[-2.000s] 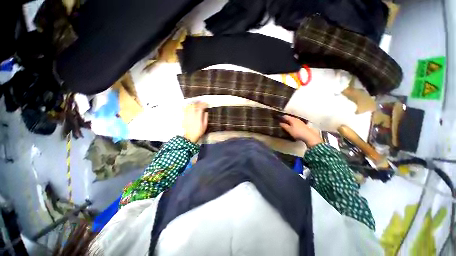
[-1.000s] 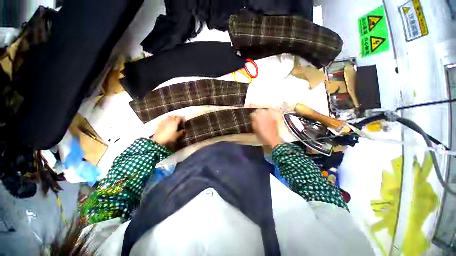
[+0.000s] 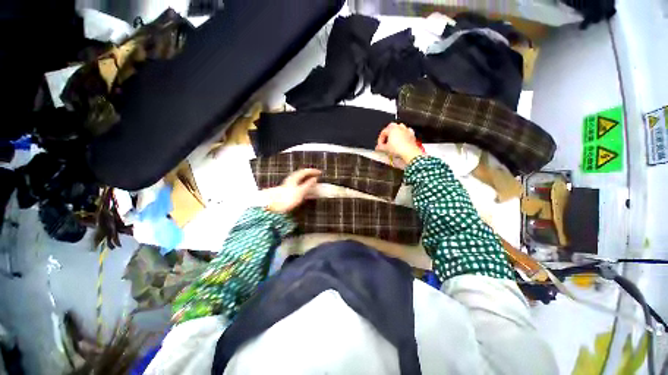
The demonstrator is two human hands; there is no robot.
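Observation:
A plaid cut piece (image 3: 359,218) lies flat nearest my body, over a pale curved strip (image 3: 344,242). My left hand (image 3: 294,189) is over its left end and the edge of the plaid stack (image 3: 329,169), fingers apart. The plaid stack lies just beyond the working piece. My right hand (image 3: 399,142) is at the right end of the stack of black pieces (image 3: 322,129), fingers bent together; whether it pinches a piece cannot be told. A bit of red scissors handle (image 3: 420,146) shows beside it.
A large plaid pile (image 3: 476,124) lies at upper right, with crumpled black cloth (image 3: 469,66) beyond. A long dark padded board (image 3: 220,80) fills the upper left. Brown paper (image 3: 498,181), a wooden handle (image 3: 521,258) and cables are at right. A light-blue scrap (image 3: 162,216) lies at left.
My right hand has left the working plaid piece and reached forward to the black stack. My left hand has lifted from that piece's left end and moved towards the plaid stack. The camera view has shifted.

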